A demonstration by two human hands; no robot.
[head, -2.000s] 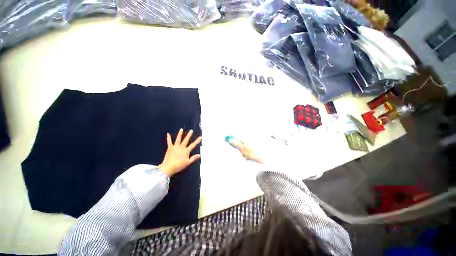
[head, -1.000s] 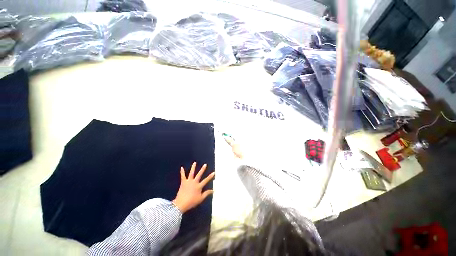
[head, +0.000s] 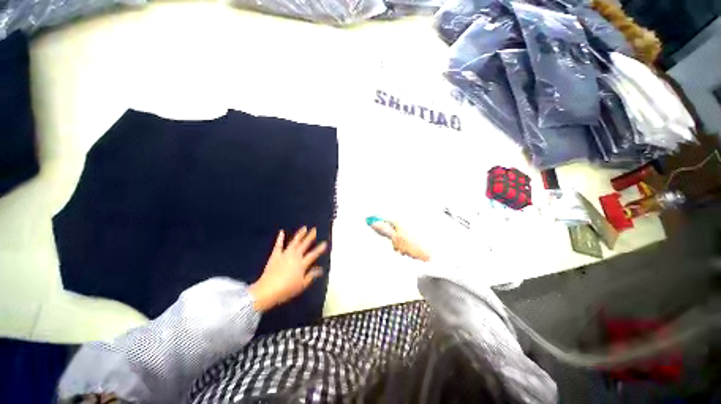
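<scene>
A dark sleeveless top (head: 190, 189) lies flat on the cream table. My left hand (head: 291, 268) rests on its lower right part with fingers spread, holding nothing. My right hand (head: 405, 243) is to the right of the top, over the pale bags, closed around a small teal tool, likely the air blow gun (head: 381, 223); its nozzle is too blurred to make out. Clear poly bags with large black lettering (head: 419, 110) lie flat beyond my right hand and look white.
Bagged garments (head: 553, 87) are heaped at the back right. A red-and-black checked pouch (head: 508, 187), a red box (head: 617, 211) and bottles stand or lie at the right. Another dark garment (head: 16, 110) is at the left edge. Wrapped bundles (head: 316, 8) line the far edge.
The view dipped up, then back down. The hose that crossed the view one second ago now hangs at the lower right. My left hand stays on the top; my right hand still holds the tool.
</scene>
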